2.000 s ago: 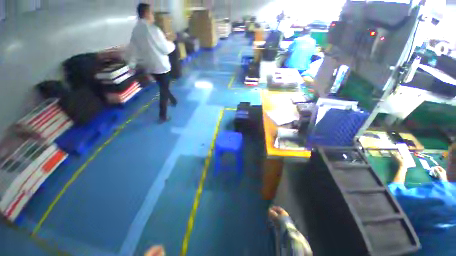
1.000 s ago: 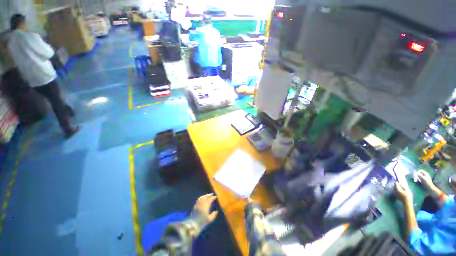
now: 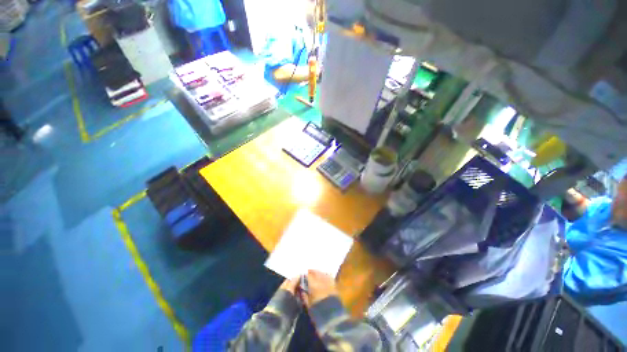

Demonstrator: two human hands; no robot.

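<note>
A white paper sheet lies on the orange-brown desk, near its front edge. My left hand and my right hand are close together at the sheet's near edge. A small, dark, thin thing, perhaps a pen, shows between them; which hand has it is unclear. The fingers are small and blurred, so their grip cannot be told.
Two calculator-like devices and a white cup-shaped holder stand beyond the sheet. A dark blue basket with papers is at right, with black trays below. A blue stool is at lower left. Workers in blue sit beyond.
The view has turned and closed in on the desk. My two hands, apart before, have come together at the near edge of the sheet. The walking person has left the view.
</note>
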